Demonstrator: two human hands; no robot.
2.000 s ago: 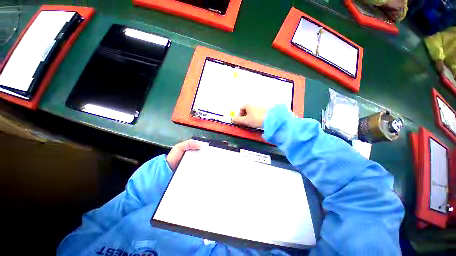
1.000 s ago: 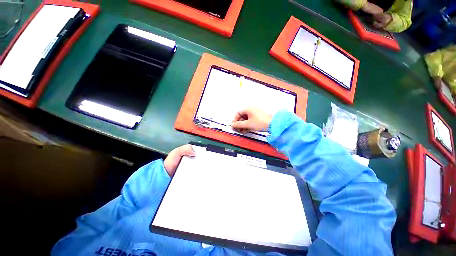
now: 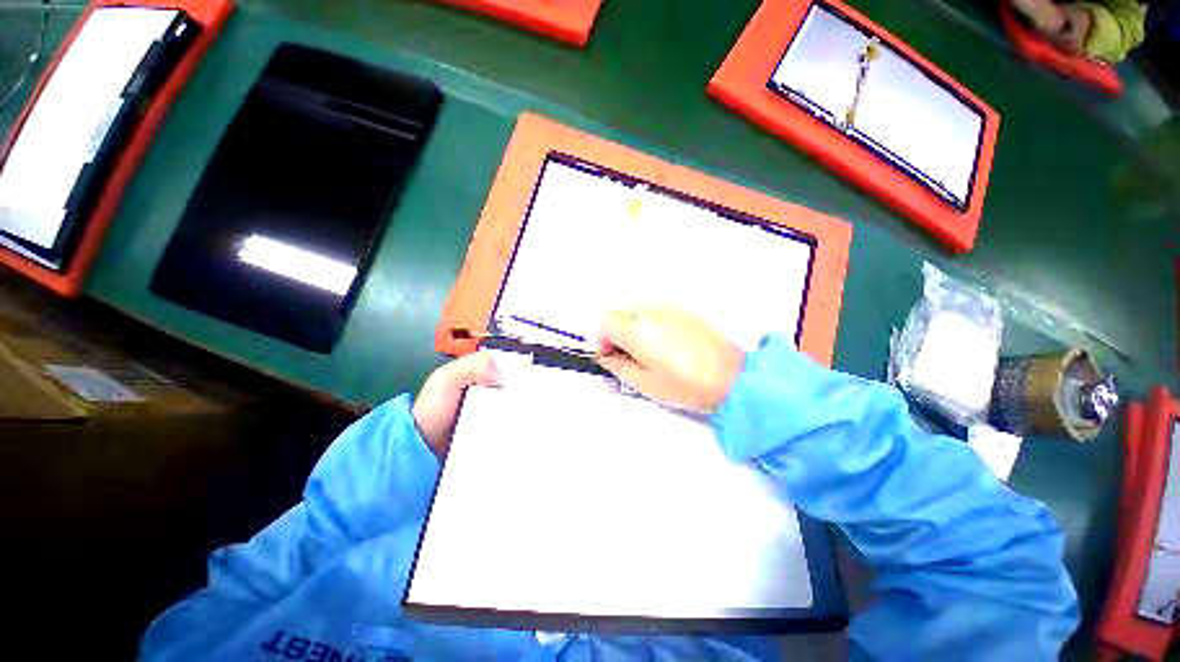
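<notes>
My left hand (image 3: 453, 393) grips the upper left corner of a display module (image 3: 621, 504), held white back up in front of my body. My right hand (image 3: 666, 360) is at the module's upper edge, fingertips together. A thin strip or tool shows at the fingertips and runs left; I cannot tell which it is. Just beyond, a backlight unit (image 3: 660, 259) with a yellow tab lies in a red-orange foam tray (image 3: 485, 246). My right hand hides part of its near edge.
A glossy black panel (image 3: 298, 181) lies on the green bench at left, beside another tray (image 3: 194, 78) with a module. Another backlight unit (image 3: 893, 104) is at the upper right. A plastic bag (image 3: 951, 343) and brownish cylinder (image 3: 1046, 392) are at right. A cardboard box (image 3: 78, 388) is lower left.
My right hand has moved from the backlight unit's near edge back to the held module's upper edge. The module is now closer to the foam tray. The view has shifted.
</notes>
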